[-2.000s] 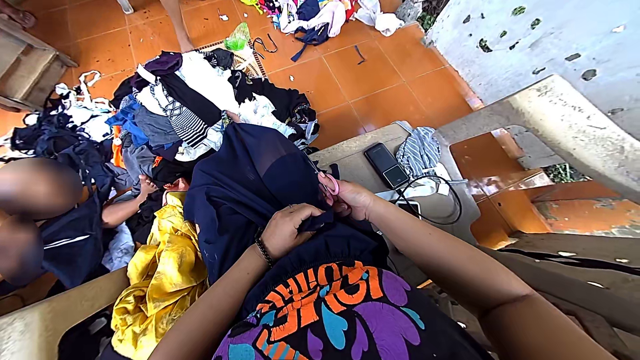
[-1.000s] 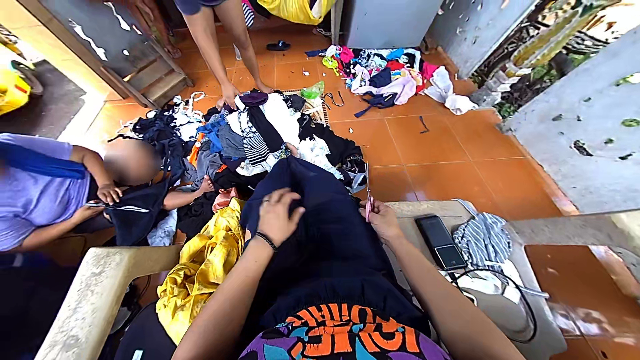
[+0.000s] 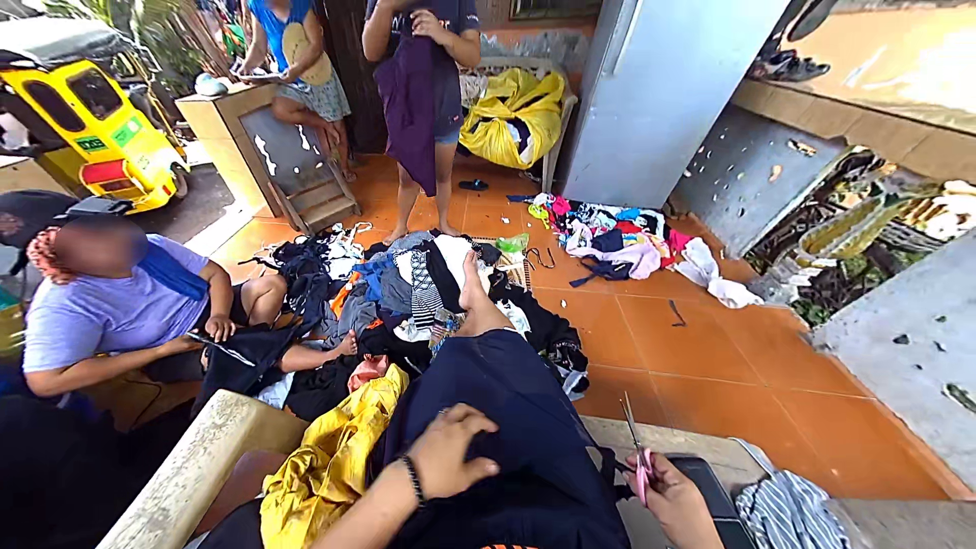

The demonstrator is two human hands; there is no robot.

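My right hand point(image 3: 671, 496) holds pink-handled scissors point(image 3: 640, 465), blades pointing up and slightly apart, near the bench edge. A strip of dark cloth lies by its fingers. My left hand point(image 3: 456, 454) rests with spread fingers on the dark navy cloth point(image 3: 503, 404) over my lap and leg. A yellow cloth point(image 3: 335, 450) lies to the left of that leg. Beyond, my bare foot reaches over a heap of mixed clothes point(image 3: 396, 290). Right of my hand are a dark phone point(image 3: 705, 488), partly hidden, and a striped cloth point(image 3: 793, 511).
A seated person point(image 3: 130, 305) works on black cloth at the left. Another person point(image 3: 427, 76) stands behind the heap, holding purple cloth. A second pile of clothes point(image 3: 618, 236) lies on the tiles by a grey panel point(image 3: 640, 91). The chair's armrest point(image 3: 221, 435) is at lower left.
My hands were together at the dark cloth two seconds ago; now they are apart. The standing person, earlier bent with a hand at the heap, is upright with purple cloth. The view has tilted up.
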